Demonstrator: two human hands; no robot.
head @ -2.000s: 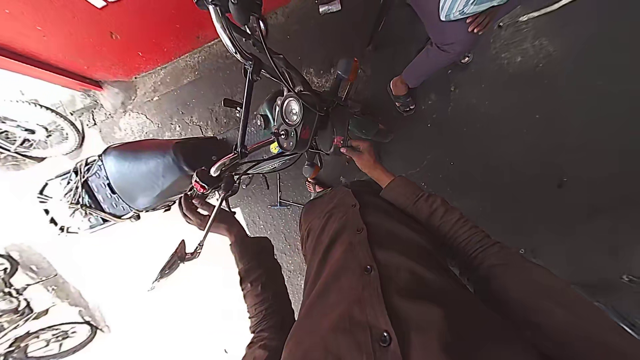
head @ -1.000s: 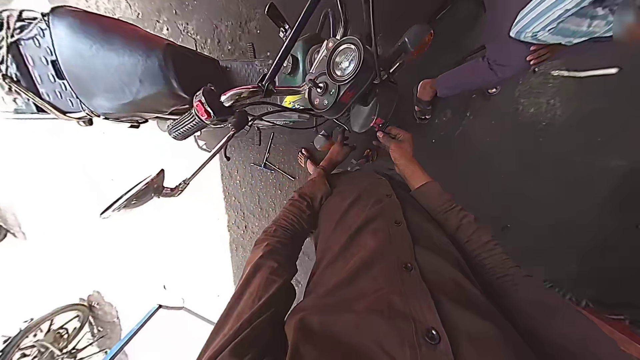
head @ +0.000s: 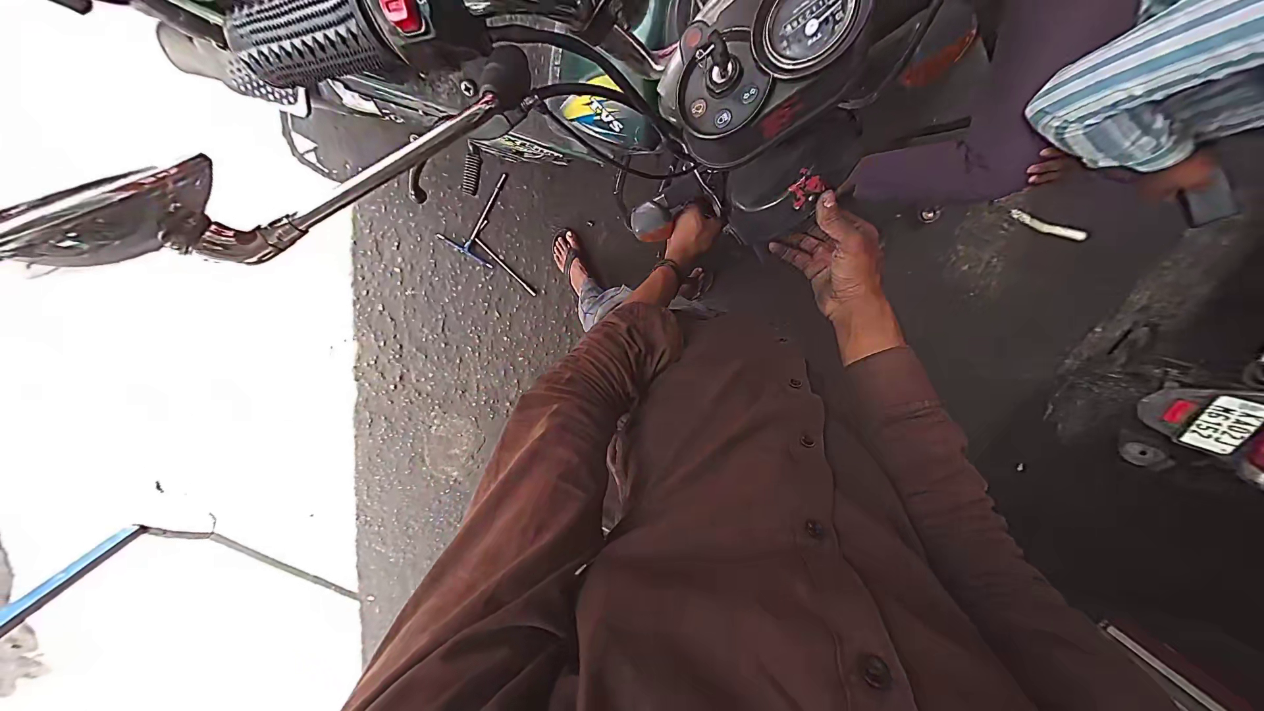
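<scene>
My left hand (head: 694,232) reaches in at the front of a motorcycle, beside an orange turn signal (head: 652,222); its fingers are partly hidden, so I cannot tell what they hold. My right hand (head: 839,247) is raised by the dark headlight housing (head: 765,188), its thumb and index finger near a red marking, the other fingers apart. Above both hands are the round speedometer (head: 812,30) and the ignition key (head: 724,67). At the upper left are the ribbed handlebar grip (head: 301,41), a red switch (head: 402,14) and a chrome mirror stem (head: 395,163).
T-handle wrenches (head: 474,242) lie on the asphalt at the left. The mirror (head: 109,212) juts out to the left. A person in a striped garment (head: 1145,89) is at the upper right, close to the motorcycle. Another vehicle's rear with a plate (head: 1222,425) stands at the right edge.
My left hand has left the handlebar grip, where it was two seconds ago, and is now at the front beside the turn signal. The view has moved closer to the motorcycle.
</scene>
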